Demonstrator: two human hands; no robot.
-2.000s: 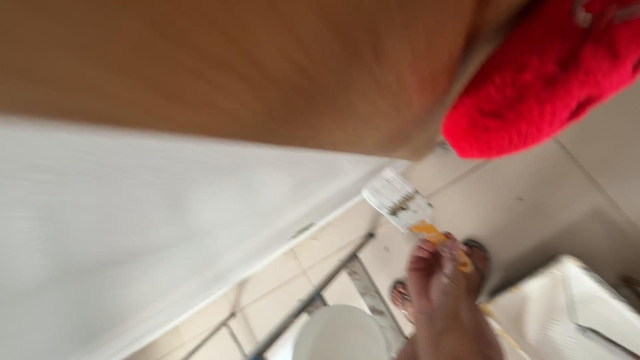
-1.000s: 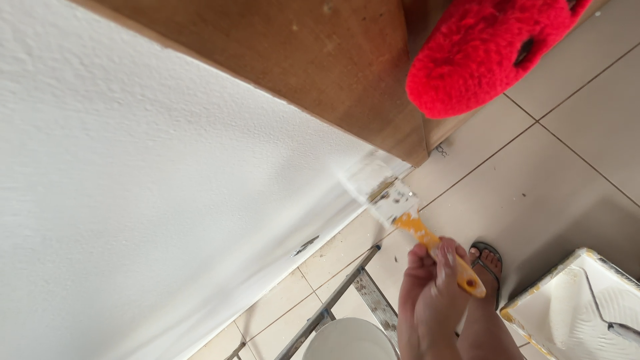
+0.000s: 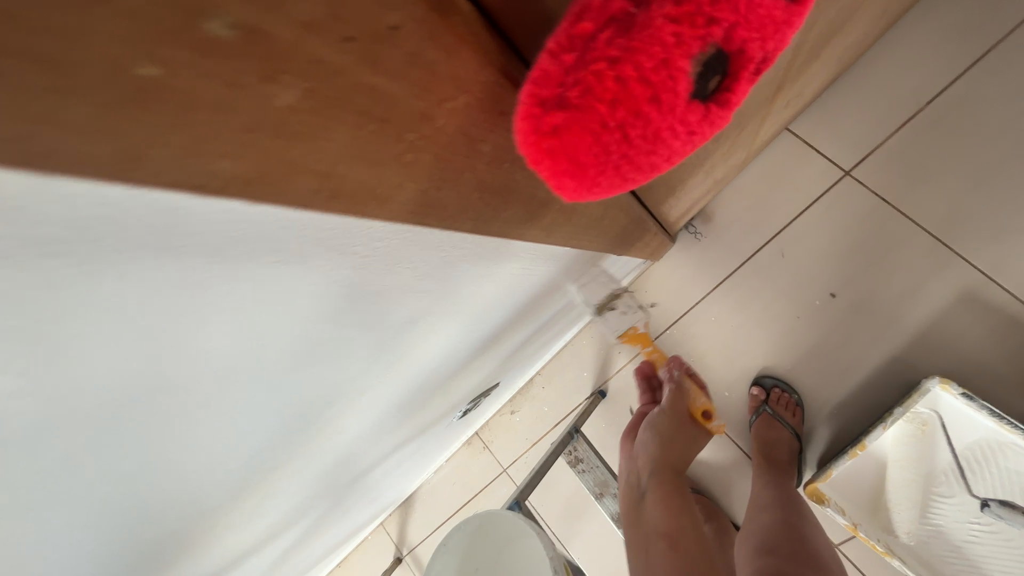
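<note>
My right hand (image 3: 668, 416) is closed around the orange-yellow handle of a paintbrush (image 3: 652, 352). The brush's white, paint-covered head is blurred and lies against the bottom of the white wall (image 3: 240, 344), close to the corner of a brown wooden panel (image 3: 320, 104). Down by the floor at the right stands a paint tray (image 3: 896, 496) with white paint and what looks like a roller's wire frame in it. My left hand is out of view.
A red fluffy object (image 3: 632, 104) with a dark spot hangs over the wooden panel. A metal ladder (image 3: 592, 472) and a round white container (image 3: 492, 548) are at the bottom. A foot in a flip-flop (image 3: 776, 424) stands on the floor tiles (image 3: 880, 304).
The brush remains in my right hand, low by the wall, with its head blurred in the last two frames. The view has shifted.
</note>
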